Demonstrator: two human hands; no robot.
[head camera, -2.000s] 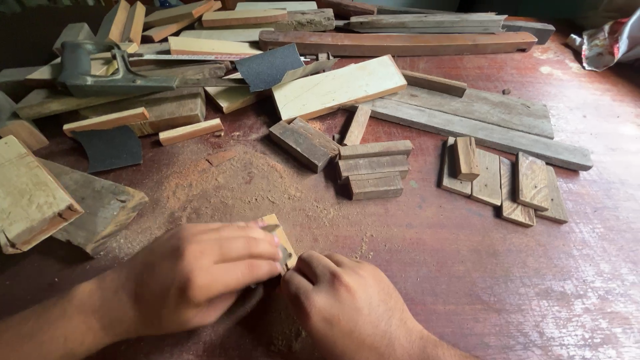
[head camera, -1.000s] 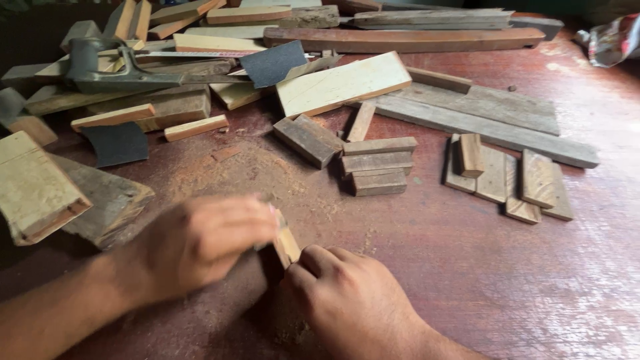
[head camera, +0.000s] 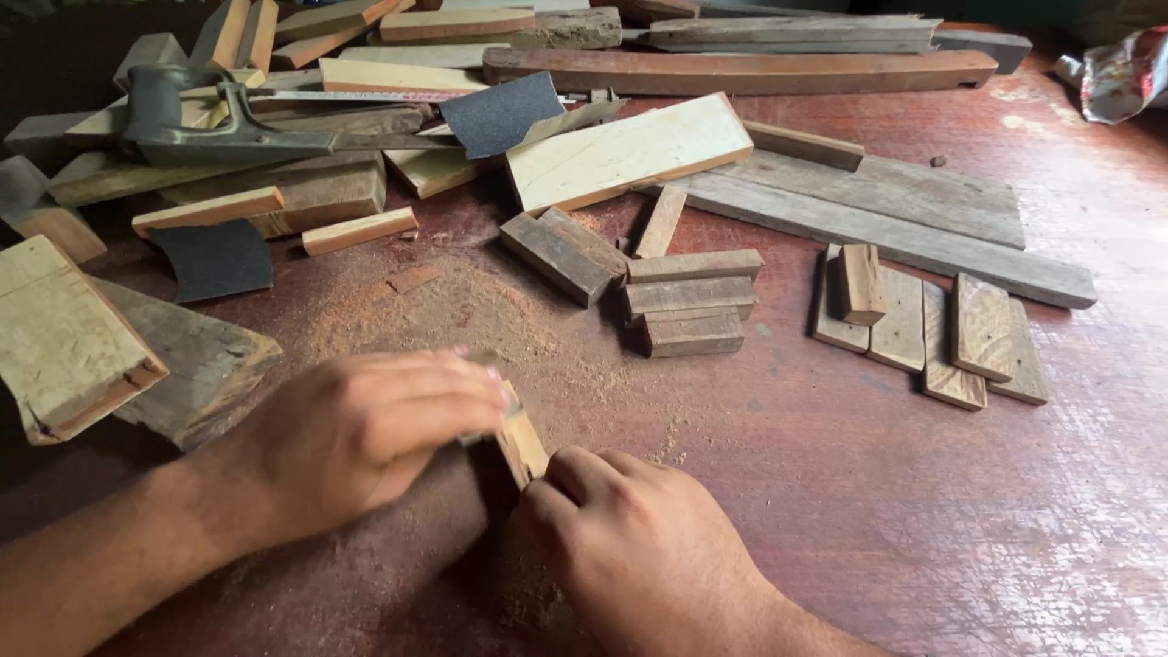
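My right hand grips the near end of a small light wooden block just above the table. Over the block's far end lies my left hand, slightly blurred, its fingers closed on a thin dark piece that is mostly hidden; it looks like sandpaper, but I cannot tell for sure. Sawdust is spread on the tabletop beyond both hands. Several short dark wood blocks lie behind my right hand.
Thin wood pieces lie at the right. Behind are a pale board, long grey planks, a hand saw with a metal handle and black sandpaper sheets. Thick offcuts sit at the left. A crumpled foil wrapper is at the far right.
My left hand has shifted a little over the block between frames, blurred in the middle one. My right hand stays at the block's near end.
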